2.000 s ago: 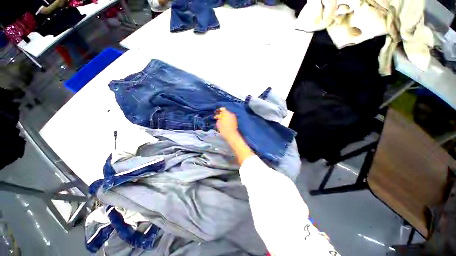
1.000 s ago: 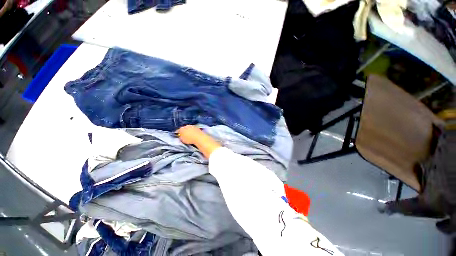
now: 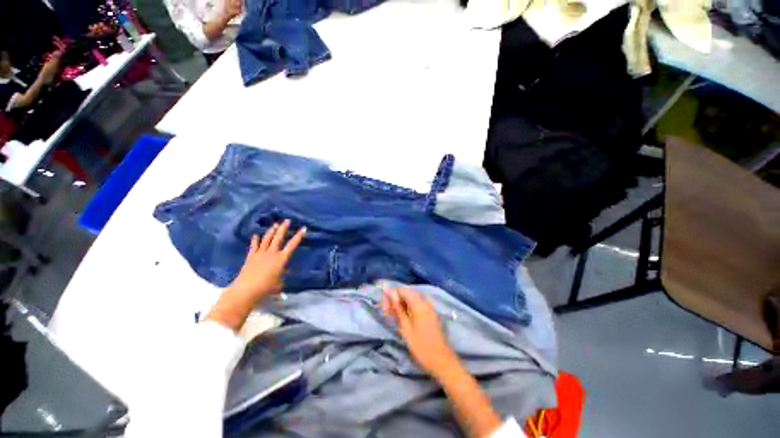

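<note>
Blue jeans [image 3: 342,210] lie flat across the white-topped table, waistband to the left, one leg end showing pale cloth at the right. My left hand [image 3: 272,257] rests on the jeans near the raised pocket, fingers spread. My right hand [image 3: 412,318] is at the near edge of the jeans, over the grey-blue garments [image 3: 342,376]; its fingers are bent and blurred. Whether it pinches cloth or holds a small tool cannot be told.
An orange-red stool [image 3: 568,409] with yellow scissor handles is at the lower right. A blue bin [image 3: 124,184] stands beyond the table's left edge. Other blue jeans [image 3: 278,43] lie at the far end. A brown table board [image 3: 718,239] and a black pile [image 3: 556,162] are right. People sit at upper left.
My left hand has come into view and lies on the jeans. My right hand has shifted along the garments' edge. The view has moved, and a person now shows at the top left.
</note>
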